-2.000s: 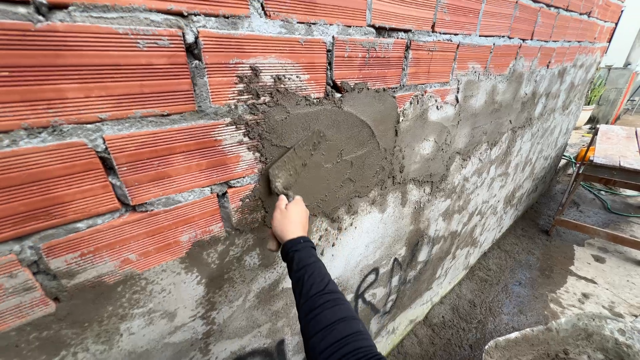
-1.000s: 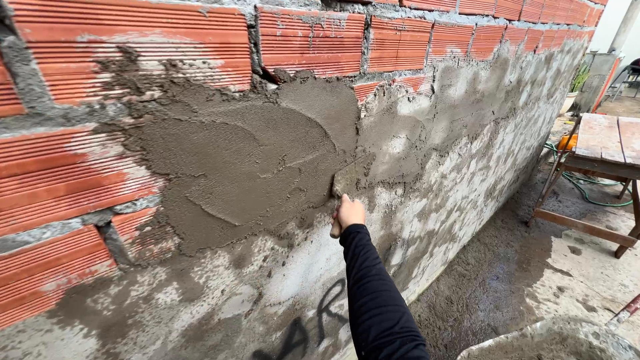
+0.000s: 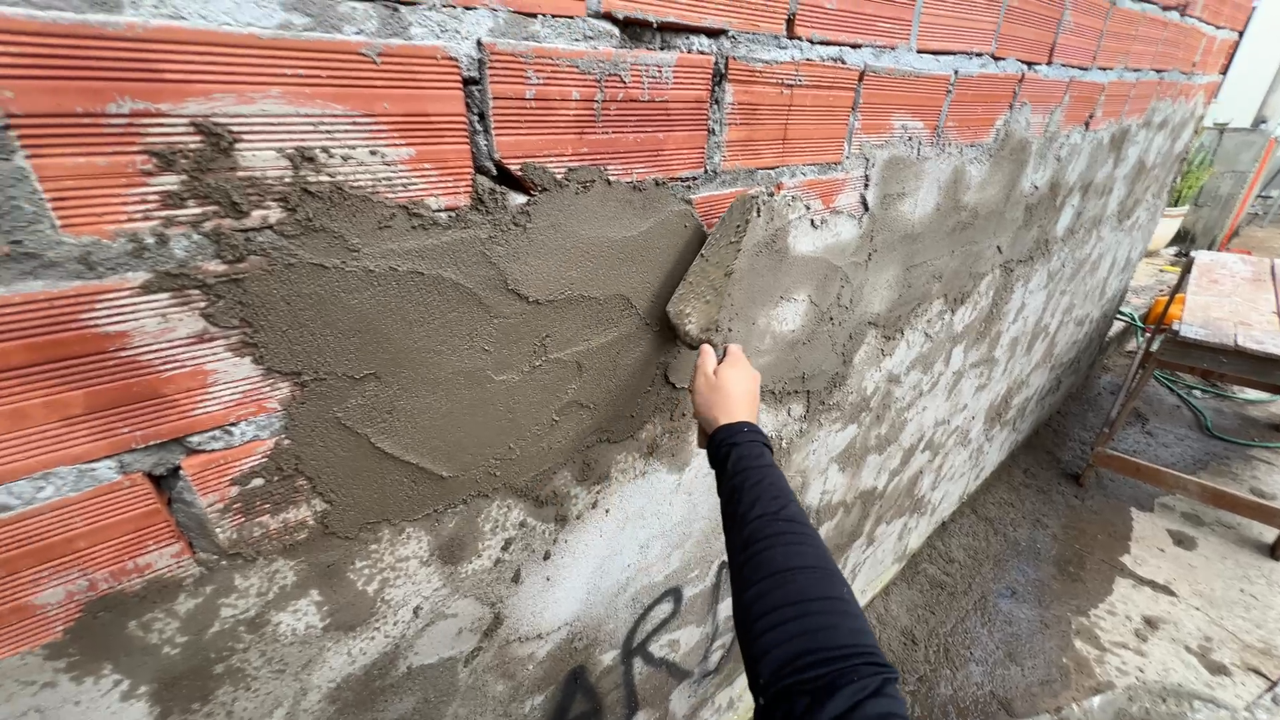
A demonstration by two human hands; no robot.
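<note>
My right hand (image 3: pixel 727 388), at the end of a black sleeve, grips the handle of a mortar-covered trowel (image 3: pixel 708 285). The blade is tilted up and lies against the wall at the right edge of a patch of wet mortar (image 3: pixel 470 340). This patch covers part of the ribbed red hollow bricks (image 3: pixel 600 108) and the top of the grey rendered lower wall (image 3: pixel 610 560). Thinner mortar (image 3: pixel 930 225) runs along the wall to the right of the blade. My left hand is out of view.
A wooden bench (image 3: pixel 1230 300) stands at the right, with a green hose (image 3: pixel 1200 400) and an orange object (image 3: pixel 1165 310) by it. Wet mortar stains the concrete floor (image 3: pixel 1010 590) along the wall. A potted plant (image 3: pixel 1168 225) stands farther back. Dark painted marks are on the lower wall.
My right hand and the trowel have moved right along the wall, and the blade now points more upward. The mortar patch looks wider and spread across where the blade was. The view has shifted right.
</note>
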